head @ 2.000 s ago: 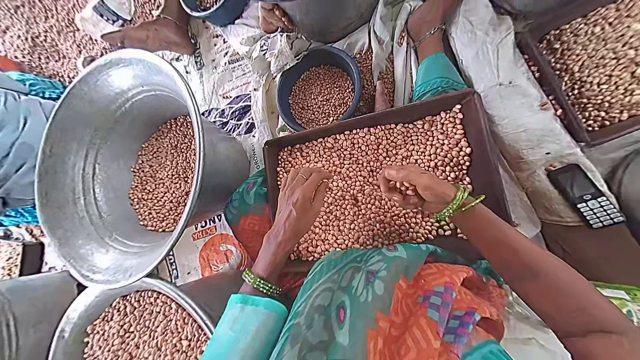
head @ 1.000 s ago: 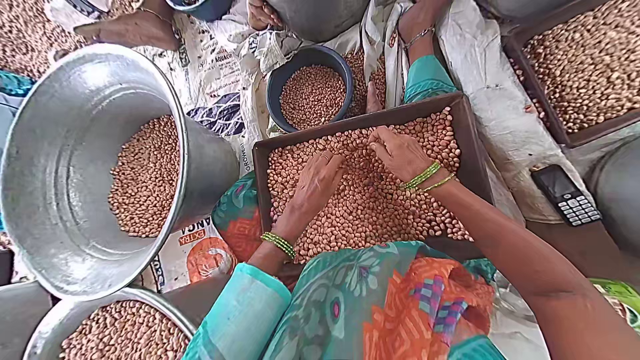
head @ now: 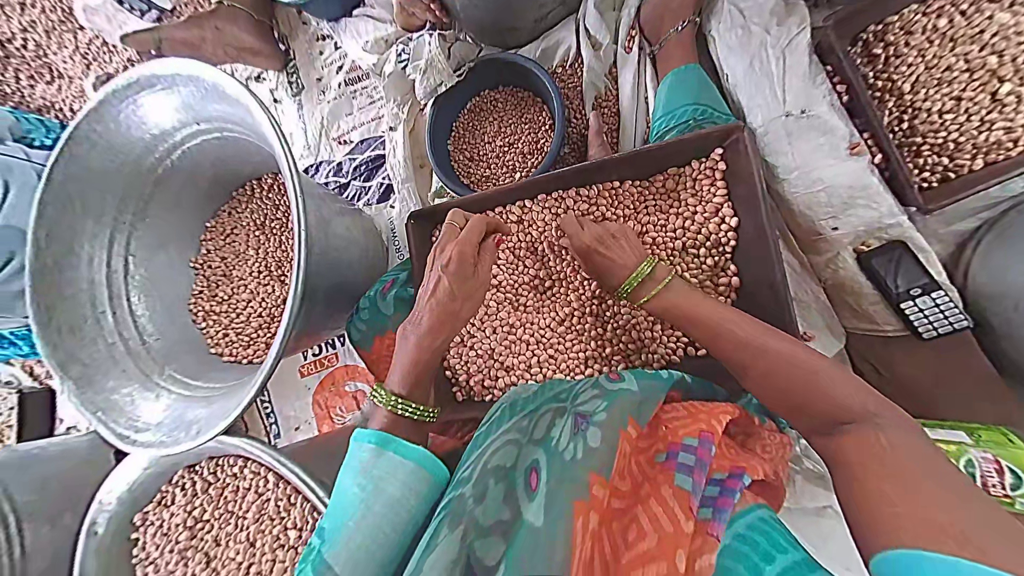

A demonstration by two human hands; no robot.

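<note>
A dark rectangular tray (head: pixel 756 200) full of shelled peanuts (head: pixel 552 312) rests across my lap. My left hand (head: pixel 458 268) is over the tray's left side, fingers bent, with a small reddish bit at the fingertips. My right hand (head: pixel 604 250) touches the peanuts near the middle, its fingers curled down; whether it holds any is hidden. Beyond the tray's back edge stands a dark blue round tub (head: pixel 438 132) of peanuts. At the left a large aluminium pot (head: pixel 104 224) lies tilted, with peanuts inside.
Another metal pot (head: pixel 100 512) of peanuts stands at the lower left. A second dark tray (head: pixel 896 160) of peanuts is at the upper right, and a keypad mobile phone (head: pixel 912 288) lies below it. Printed woven sacks (head: pixel 336 88) cover the floor. Another person's foot (head: pixel 212 36) shows at the upper left.
My hands, close together at the tray's back a second ago, are now apart. The left has moved to the left side, and the right has come nearer to me.
</note>
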